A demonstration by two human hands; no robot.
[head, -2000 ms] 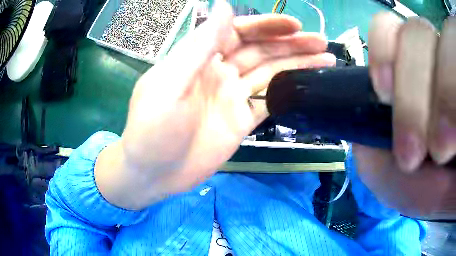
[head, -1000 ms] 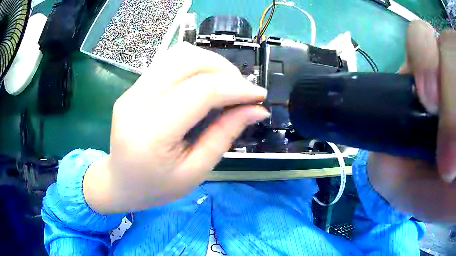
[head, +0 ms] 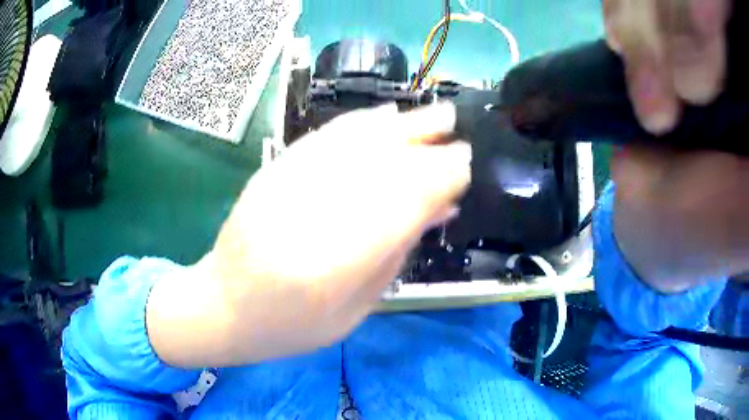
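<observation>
The white appliance shell (head: 585, 197) lies in front of me with a large glossy black moulding (head: 513, 176) in it. My left hand (head: 328, 221), overexposed and blurred, is over the left half of the unit with fingers bent together; whether they pinch a small part cannot be seen. My right hand (head: 669, 74) grips the thick black electric screwdriver (head: 575, 90) at the upper right. The tool lies nearly level above the unit, its front end pointing left, off the moulding.
A translucent bin of tiny screws (head: 205, 70) stands upper left. Dark plastic parts (head: 78, 156) and a desk fan (head: 10, 61) are further left. Thin wires (head: 435, 49) rise behind the unit, beside a black drum (head: 361, 59). A white strip (head: 561, 316) curls over the near edge.
My right hand and the screwdriver have moved up. My left hand has turned and moved right over the unit. More of the black moulding and the shell's right side shows.
</observation>
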